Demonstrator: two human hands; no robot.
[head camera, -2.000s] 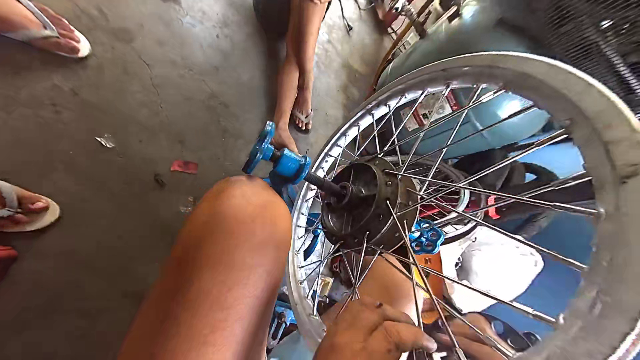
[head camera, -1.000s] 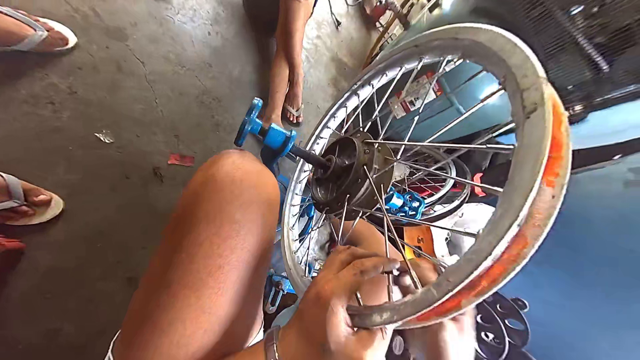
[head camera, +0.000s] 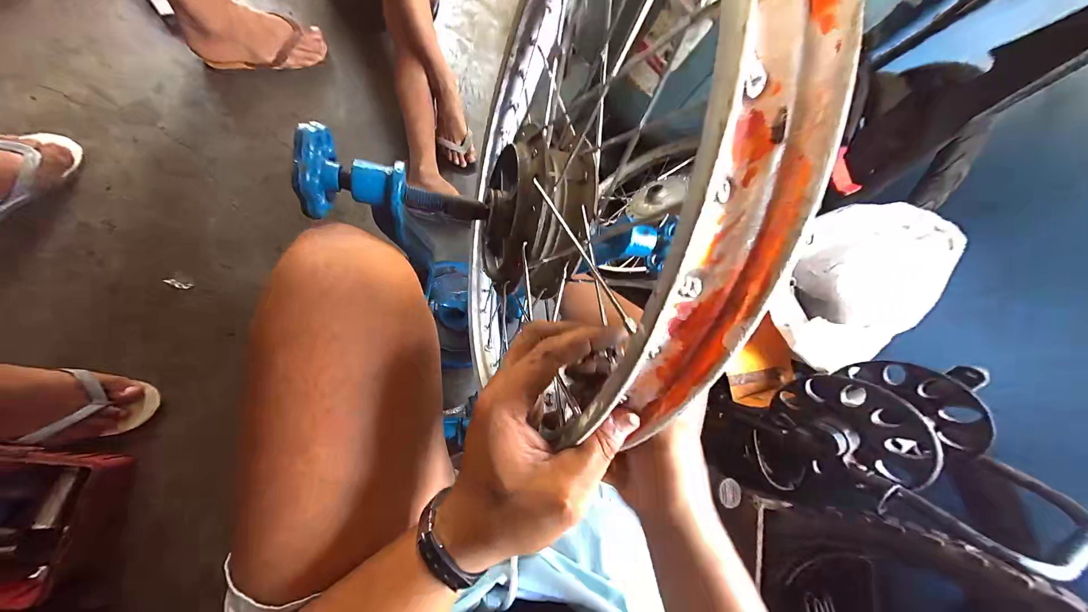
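A spoked metal wheel rim (head camera: 731, 246), with orange-red patches on its outer face, stands tilted in front of me. Its dark hub (head camera: 544, 217) sits on the threaded axle of a blue metal stand (head camera: 371, 183) that has a round knob. My left hand (head camera: 535, 459), with a dark wristband, grips the lower rim, thumb on the outer face and fingers among the spokes (head camera: 586, 255). Behind the lower rim is my right hand (head camera: 637, 450); its fingers are largely hidden by the rim, and some fingertips show near the spoke ends. Whether it holds anything is unclear.
Black disc-shaped parts with round holes (head camera: 858, 425) lie at the right, below a white bag (head camera: 875, 272). Feet of other people in sandals (head camera: 102, 404) are at the left and beyond the stand. A red crate (head camera: 68, 518) is at lower left.
The wheel has turned so that its outer face with the orange-red patches shows. My left hand has gone from among the spokes to a grip on the lower rim. The view has shifted.
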